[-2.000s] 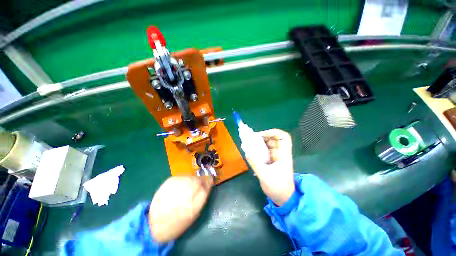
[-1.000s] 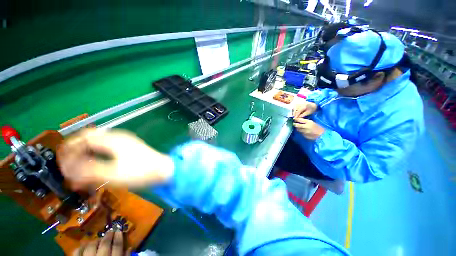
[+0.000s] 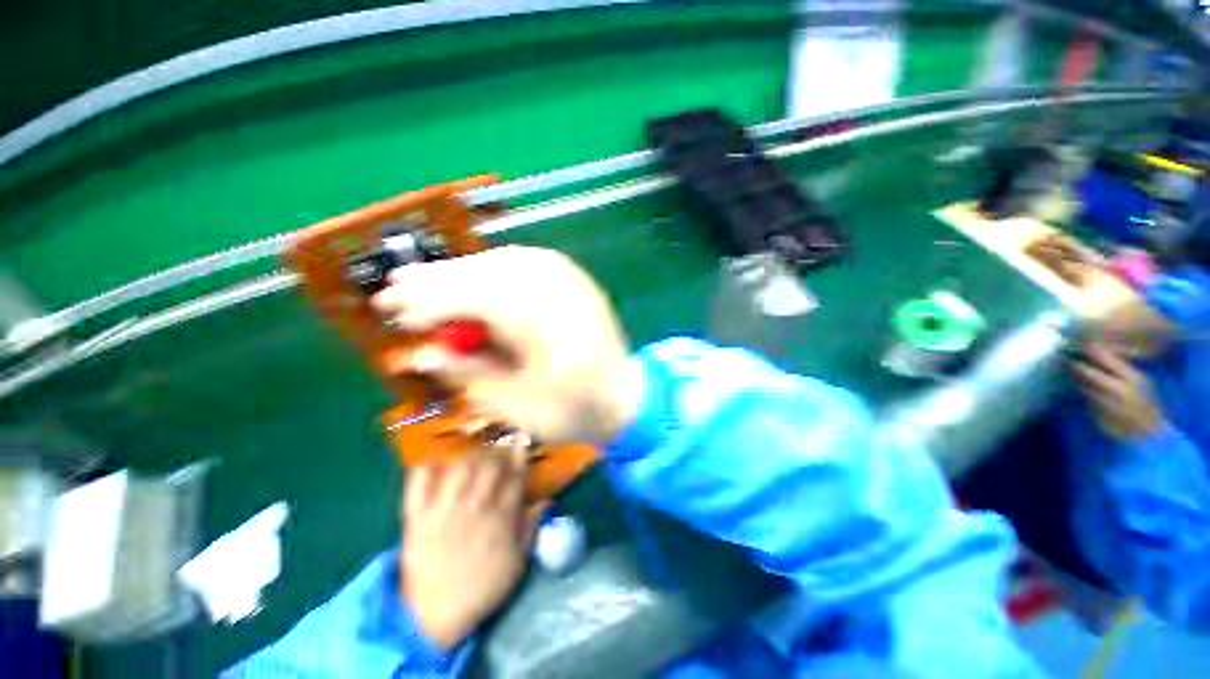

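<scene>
The orange press fixture (image 3: pixel 348 295) stands left of centre, blurred by motion. My right hand (image 3: pixel 537 338) is shut on the red grip (image 3: pixel 465 337) of the clamp handle, which is down over the lower part of the fixture. This hand hides most of the clamp and plunger. My left hand (image 3: pixel 465 537) rests at the front of the orange base, fingertips close to the nest area. The nest and anything in those fingertips are hidden or too blurred to tell. A small white rounded thing (image 3: pixel 560 544), possibly the glue bottle, lies just right of my left hand.
A black compartmented tray (image 3: pixel 750 192) and a grey ribbed block (image 3: pixel 767 289) are at the rear right. A solder spool with green hub (image 3: pixel 937 324) is farther right. A white carton (image 3: pixel 86 551) and crumpled paper (image 3: pixel 242 564) are at left. Another person's hands (image 3: pixel 1115 358) are at the right.
My right hand has let go of the glue bottle and taken the red grip, which has come down from upright. The view swung right, then partly back. My left hand stays at the base.
</scene>
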